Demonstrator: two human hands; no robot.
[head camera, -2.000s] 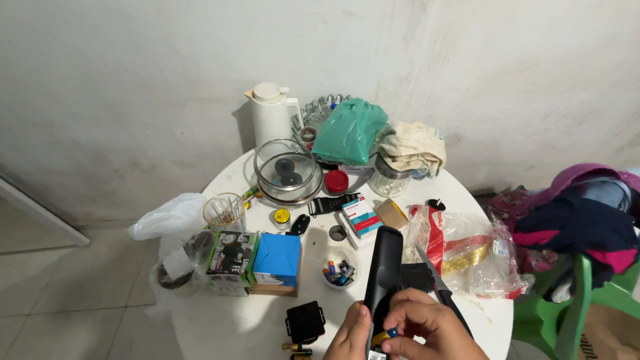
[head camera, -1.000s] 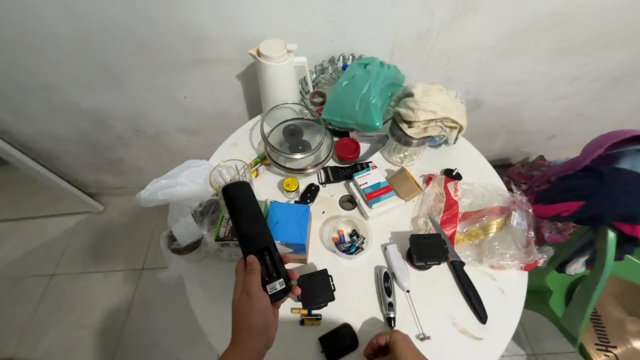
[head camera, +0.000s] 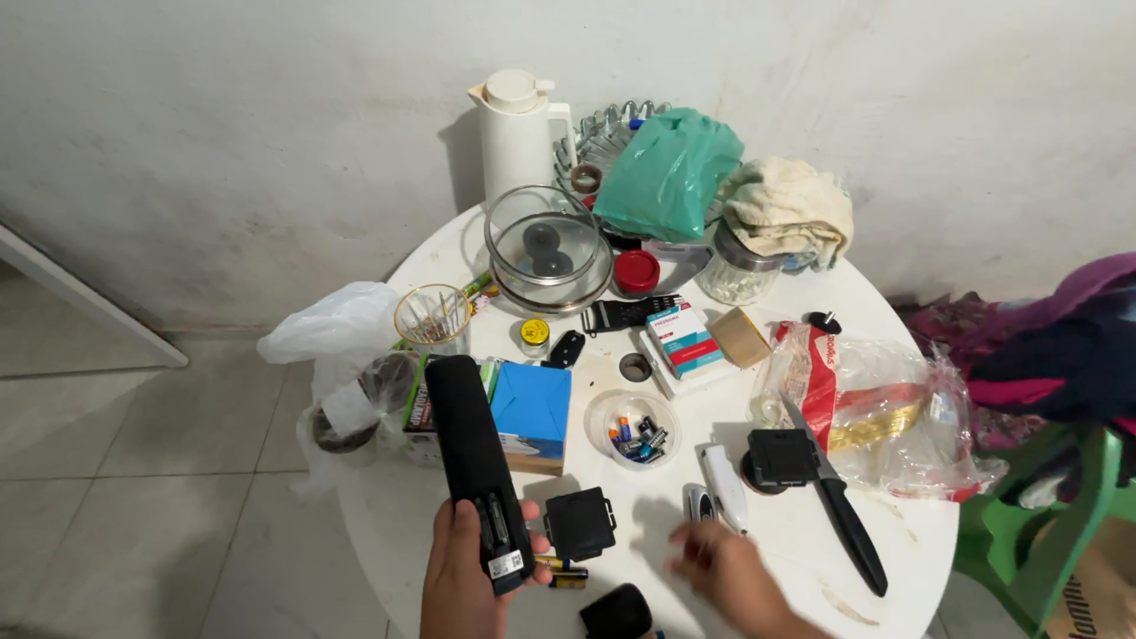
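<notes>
My left hand (head camera: 475, 568) holds a black remote control (head camera: 475, 470), its back turned up and the battery compartment uncovered. My right hand (head camera: 723, 568), slightly blurred, is over the table by a silver and black handheld tool (head camera: 701, 504) and a white milk frother (head camera: 726, 488); whether it touches them is unclear. Yellow and black batteries (head camera: 568, 579) lie just right of my left hand, below a square black plastic case (head camera: 579, 524). A small black cover (head camera: 617, 612) lies near the front edge. A clear bowl (head camera: 672, 435) holds several loose batteries (head camera: 639, 442).
A kitchen knife (head camera: 848, 532) lies at right beside another black case (head camera: 783, 457) and plastic packaging (head camera: 874, 408). A blue box (head camera: 532, 399) stands behind the remote. Further back are a glass of small sticks (head camera: 432, 319), glass lids (head camera: 543, 248), a white thermos jug (head camera: 515, 142) and a jar (head camera: 738, 271).
Two seconds ago both hands were together at the remote with a battery in the right fingers. The remote then moved left in my left hand. My right hand has since come forward from the front edge.
</notes>
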